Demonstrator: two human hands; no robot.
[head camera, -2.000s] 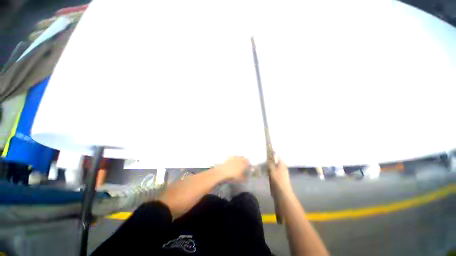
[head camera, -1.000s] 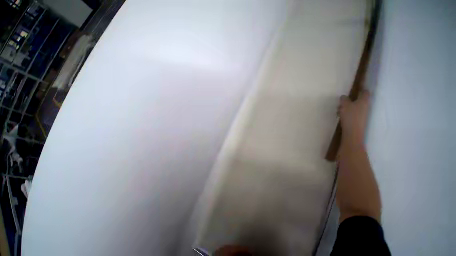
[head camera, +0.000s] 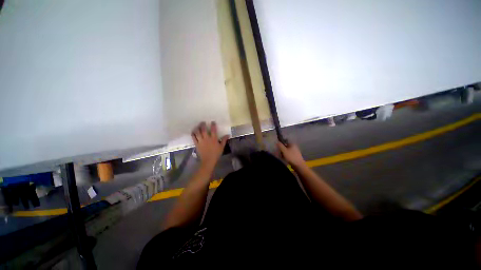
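White fabric (head camera: 364, 58) covers the table on the right, and more white fabric (head camera: 79, 79) lies on the left. A strip of cream tabletop (head camera: 229, 79) shows between them. A dark bar (head camera: 263, 68) lies across the table along the right fabric's edge. A wooden strip (head camera: 249, 89) lies to its left and juts past the near table edge. My right hand (head camera: 290, 153) grips the near end of the dark bar, just off the table edge. My left hand (head camera: 209, 141) has its fingers spread on the near fabric edge, left of the wooden strip, holding nothing.
A dark upright post (head camera: 76, 211) and a wrapped roll (head camera: 138, 194) are at the lower left. An orange object (head camera: 105, 171) shows under the table. Yellow lines (head camera: 358, 154) cross the grey floor. White scraps (head camera: 385, 112) hang below the table at the right.
The view has swung back to the near table edge. My right hand has gone from the wooden strip to the dark bar's end. My left hand now rests at the fabric edge.
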